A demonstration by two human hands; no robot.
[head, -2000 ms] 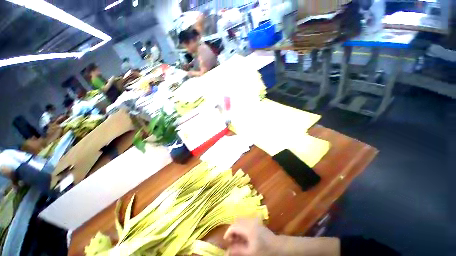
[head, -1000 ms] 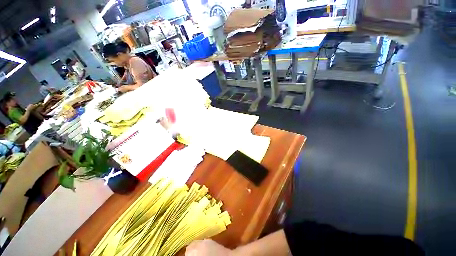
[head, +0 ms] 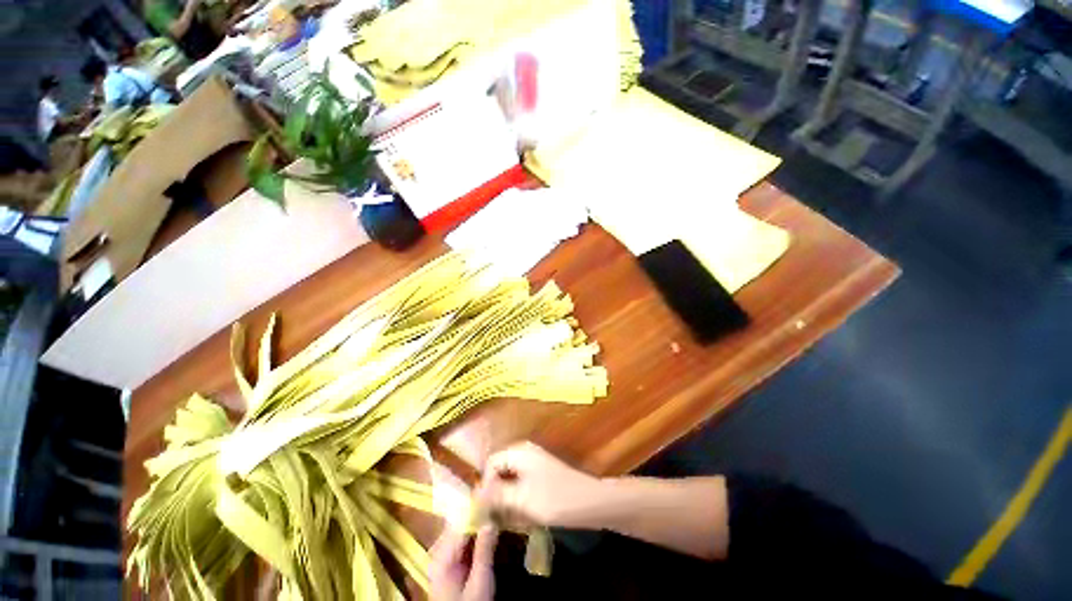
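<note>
A large fanned bundle of yellow strips (head: 411, 352) lies on the reddish-brown desk, gathered at a pale band (head: 261, 440) towards the left. My right hand (head: 531, 487) is at the desk's near edge, fingertips pinched on a strip end (head: 476, 512). My left hand (head: 462, 566) is just below it, cut by the bottom edge, its fingers on the same strip end. A short strip tip (head: 538, 552) hangs below my right hand. The fingertips are blurred.
Behind the bundle are white papers (head: 517, 229), a desk calendar (head: 441, 159), a potted plant (head: 323, 141) and a long white screen (head: 223, 276). A black smartphone (head: 694, 291) lies by yellow sheets (head: 658, 153). The desk's curved end (head: 870, 264) borders dark floor.
The view has tilted down and back left, showing the whole bundle. My left hand has come into view beside my right, and both now pinch a strip end.
</note>
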